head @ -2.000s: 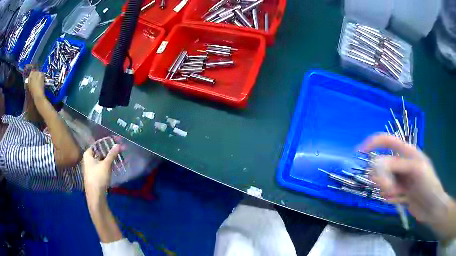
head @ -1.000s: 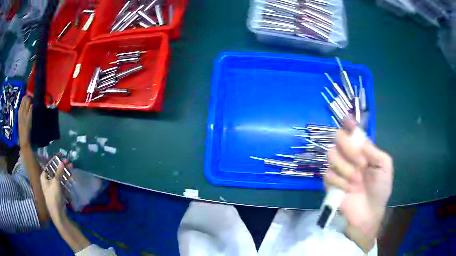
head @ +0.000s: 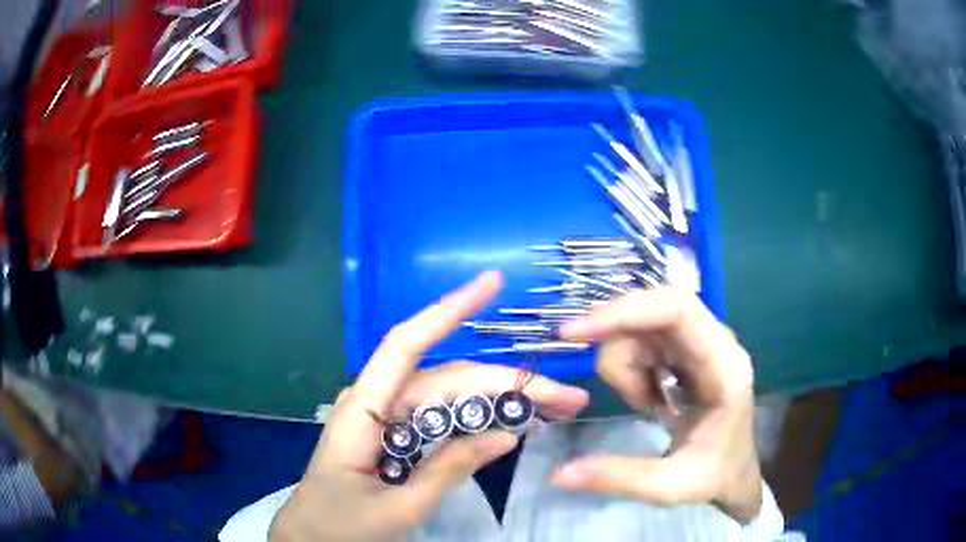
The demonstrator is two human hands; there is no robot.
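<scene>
My left hand holds several slim motors in a curved row, their dark round end caps facing up, with thin red wires at some ends. My right hand is just to the right, over the tray's front edge, thumb and index finger apart. Its curled fingers hold a pen-like tool, of which only a shiny end shows. Behind both hands is the blue tray. Loose silver motors lie in its right and front parts; some are hidden by my right hand.
A clear plastic box with motors in rows stands behind the tray. Red bins with short metal cylinders are at the left. White scraps lie at front left. A dark hose runs down the left edge. Clear bags are at far right.
The view has swung right. My left hand has come from the far left to the tray's front, with motors in it. My right hand has turned and spread its thumb and index finger.
</scene>
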